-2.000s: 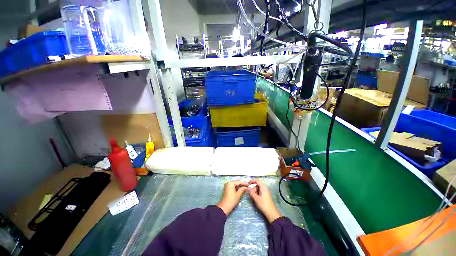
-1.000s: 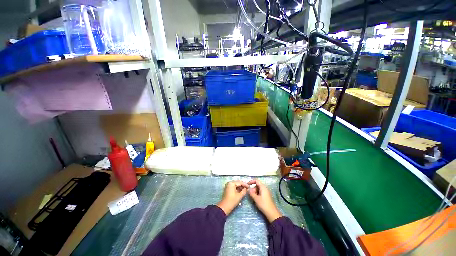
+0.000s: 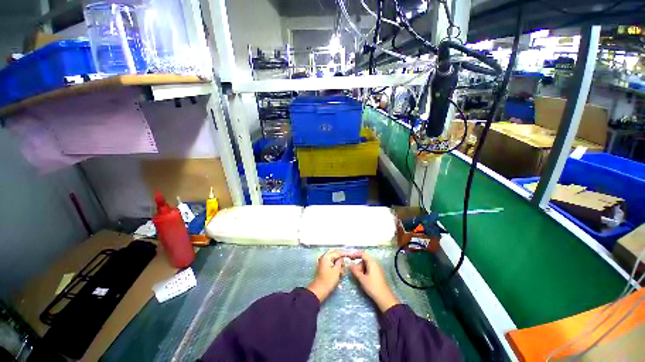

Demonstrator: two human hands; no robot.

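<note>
My left hand (image 3: 327, 272) and my right hand (image 3: 369, 274) are together over the bubble wrap bench cover (image 3: 283, 276), with fingertips meeting. A very small pale part (image 3: 349, 261) shows between the fingertips of both hands. It is too small to tell what it is, and the fingers partly hide it. Both sleeves are dark purple.
Two off-white padding rolls (image 3: 265, 225) lie at the bench's back. A red squeeze bottle (image 3: 172, 235) and label card (image 3: 175, 284) stand left, beside a black metal panel (image 3: 99, 297). A small parts box (image 3: 419, 241), hanging black cable (image 3: 467, 205) and green conveyor (image 3: 523, 233) are right.
The fingers have shifted slightly around the small part, and the fingertips sit a little differently. The hands stay in the same place. The whole view has moved very slightly.
</note>
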